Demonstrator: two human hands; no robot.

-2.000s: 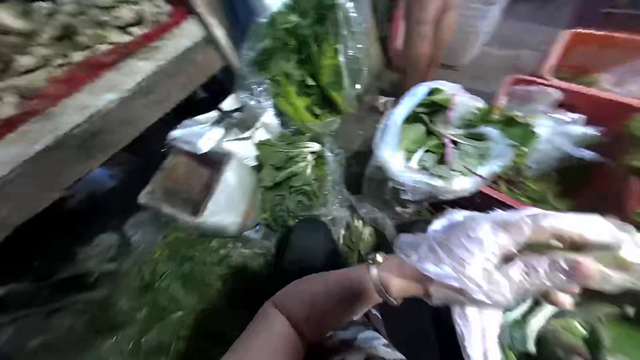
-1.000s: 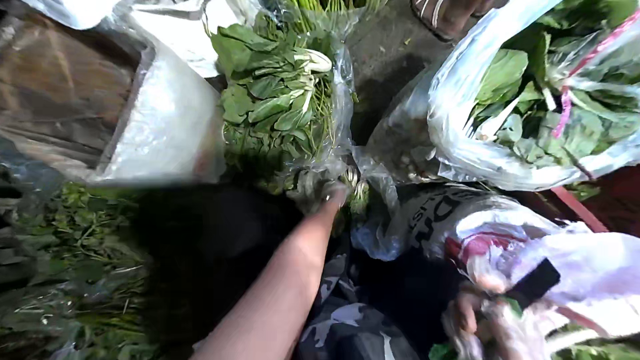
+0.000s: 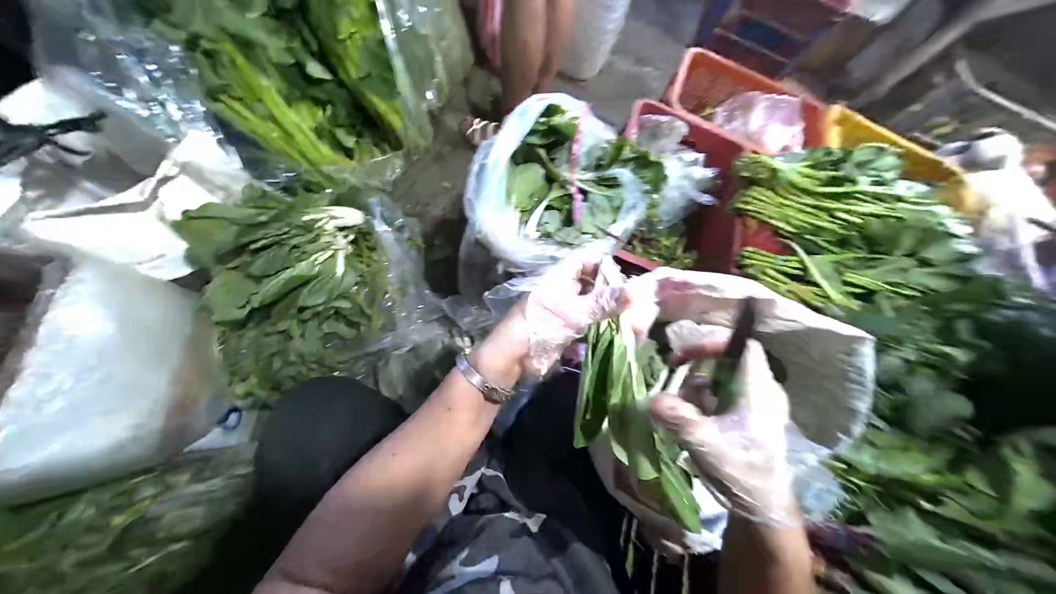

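Note:
My left hand (image 3: 569,309), in a clear plastic glove, grips the stem end of a hanging bunch of leafy greens (image 3: 631,412). Just to its right is my right hand (image 3: 726,421), also gloved, closed around a small dark-bladed knife (image 3: 733,355) whose blade points up. The greens hang over an open white woven sack (image 3: 833,367) in front of me. Beyond my left hand, a plastic bag (image 3: 487,198) holds more leafy greens with a pink tie.
Leafy greens (image 3: 280,280) lie in clear plastic at left, beside a white wrapped block (image 3: 99,379). Red (image 3: 718,181), orange (image 3: 693,78) and yellow (image 3: 899,148) crates stand at back right. Bundled greens (image 3: 825,206) spread down the right side. Someone's legs (image 3: 532,49) are at the top.
My left hand has left the greens on the ground at left and now holds a bunch over the sack, close to my right hand. The view has shifted largely.

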